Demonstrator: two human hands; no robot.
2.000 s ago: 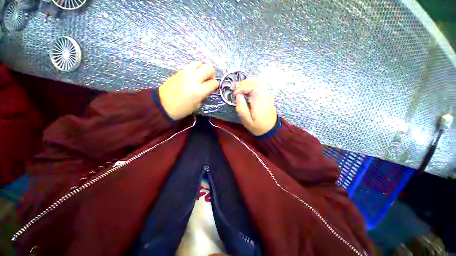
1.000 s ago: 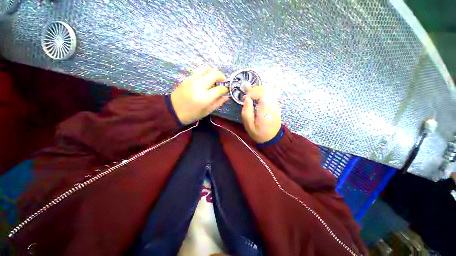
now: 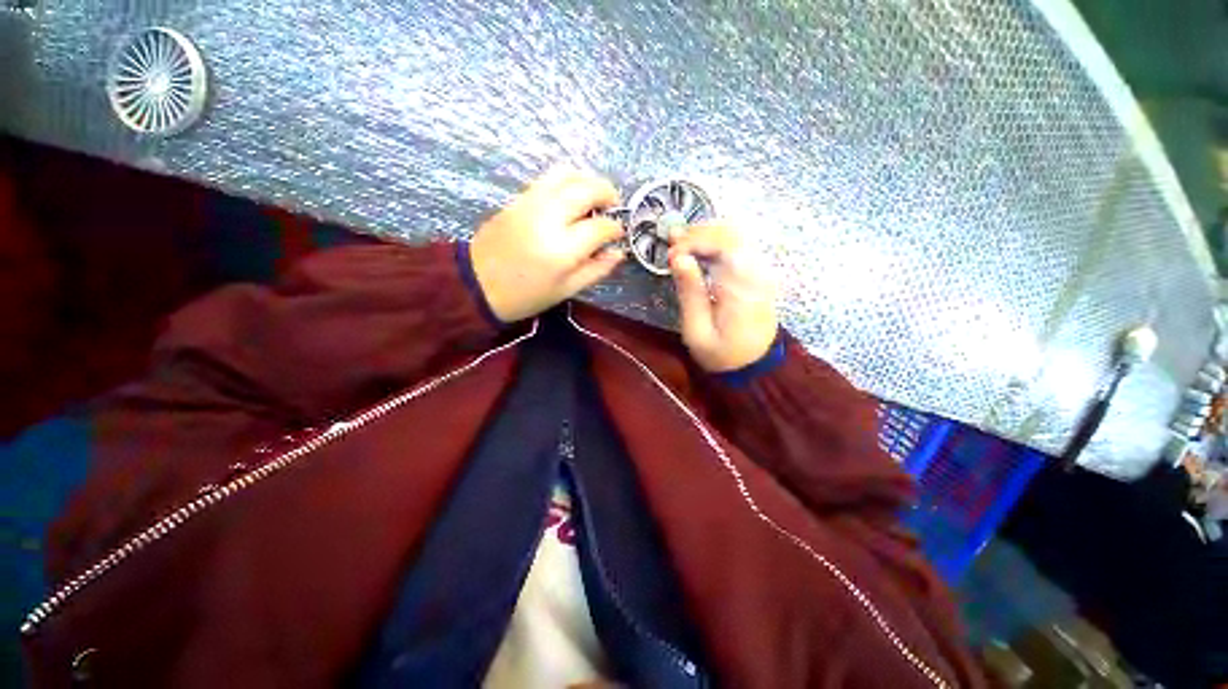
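A round pale fan head (image 3: 652, 240) with curved blades inside its ring is between my hands, near the front edge of the bench. My left hand (image 3: 546, 249) pinches it at its left side, where the fingers hide the neck. My right hand (image 3: 729, 294) has thumb and fingers on the right part of the ring, close to the centre of the blades. Whether the right fingers also hold a small part or tool cannot be told.
The bench (image 3: 862, 175) has a shiny silvery textured sheet. A pale round grille with thin spokes (image 3: 159, 84) lies at the upper left. A black cable or tool with a pale tip (image 3: 1107, 390) lies at the right edge. A blue basket (image 3: 980, 487) is below the bench edge.
The view has shifted, so the grille sits higher and more small items show at the far right. My hands and the fan head appear slightly further right, the blades more exposed.
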